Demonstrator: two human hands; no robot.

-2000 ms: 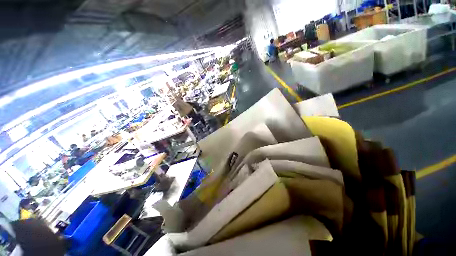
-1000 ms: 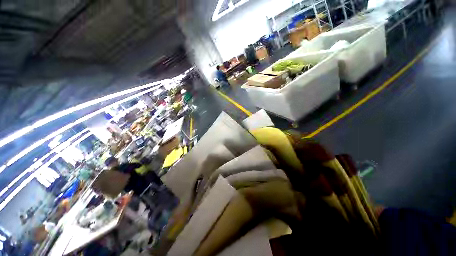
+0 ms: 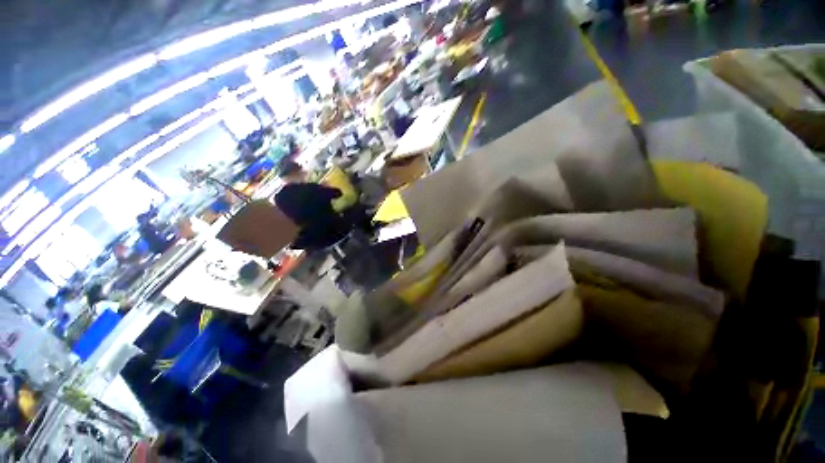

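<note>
A large bundle of floppy panels (image 3: 488, 425) fills the lower middle and right of the head view, close in front of me. The panels overlap in loose folds, with grey or off-white faces outward. A yellow panel (image 3: 715, 212) shows at the upper right of the bundle, with dark brown ends beside it. The lower right of the bundle is in deep shadow. Neither of my hands can be seen; what holds the bundle is hidden or out of the picture.
A white bin (image 3: 755, 136) with cardboard in it stands at the right. Left are worktables (image 3: 217, 285), a person in black (image 3: 308, 212), a brown board (image 3: 258, 229) and a blue container (image 3: 213, 362). Dark floor with a yellow line (image 3: 611, 74) lies ahead.
The view has swung, and the white bin is now nearer at the right edge. The bundle stays in front of me. The skin-coloured spot and dark sleeve at lower right are gone.
</note>
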